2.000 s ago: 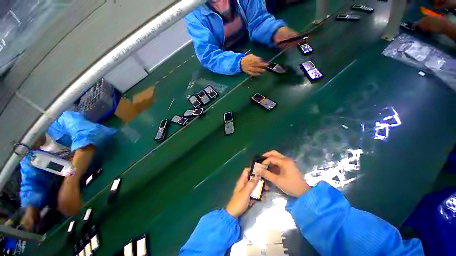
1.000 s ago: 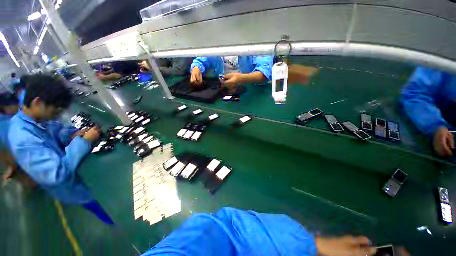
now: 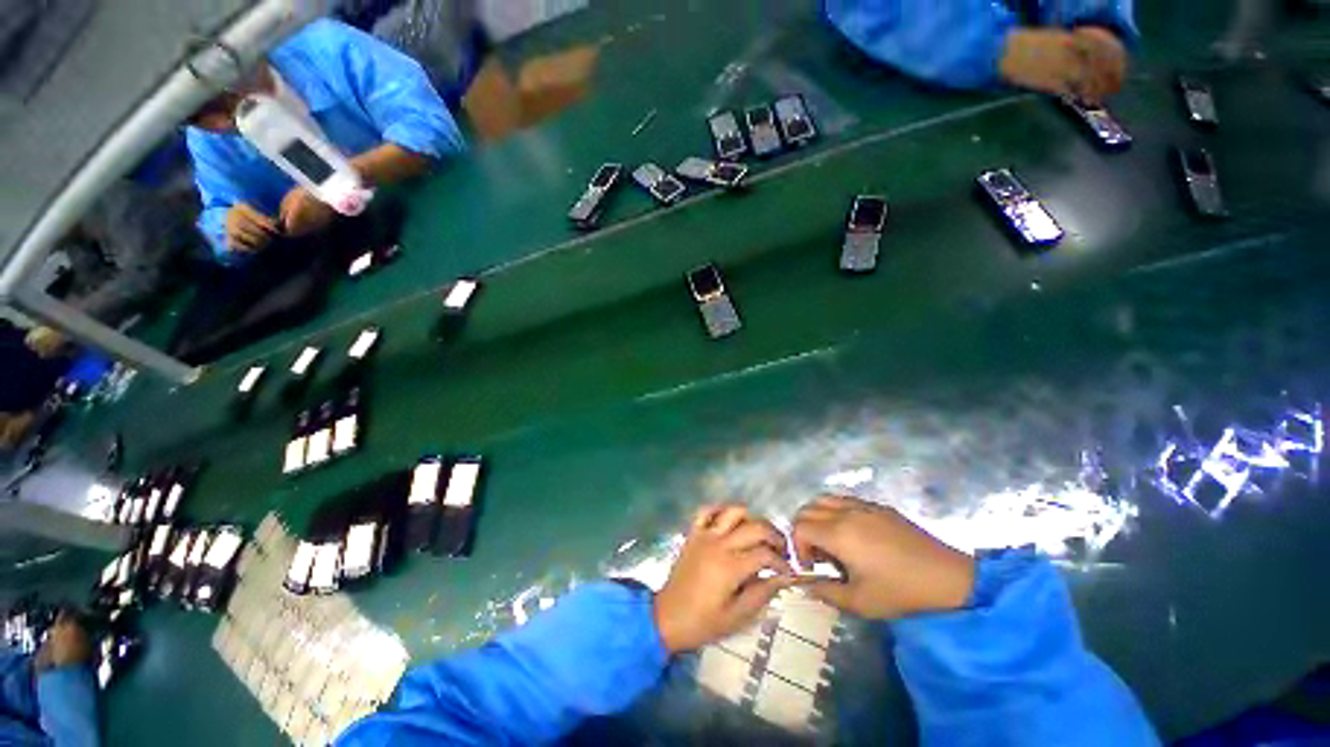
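A cream sheet of die-cut labels (image 3: pixel 773 668) lies on the green bench in front of me, partly under my hands. My left hand (image 3: pixel 724 572) and my right hand (image 3: pixel 880 558) meet at its far edge, with bent fingers close together. A small pale edge (image 3: pixel 802 575) shows between the fingertips, pinched from both sides; whether it is one label or the sheet's edge cannot be told. The palms and most of the sheet's top edge are hidden. No phone shows in my hands.
Labelled phones (image 3: pixel 444 505) stand in groups at left beside another label sheet (image 3: pixel 309 642). Unlabelled phones (image 3: pixel 713 301) lie ahead and right. Shiny film offcuts (image 3: pixel 1240 460) lie at far right. A white device (image 3: pixel 304 155) hangs upper left. Other workers' hands (image 3: pixel 1065 62) are across the bench.
The view swung left, then back toward the right. The phone held in my hands two seconds ago is no longer there. Both hands are now together at the label sheet.
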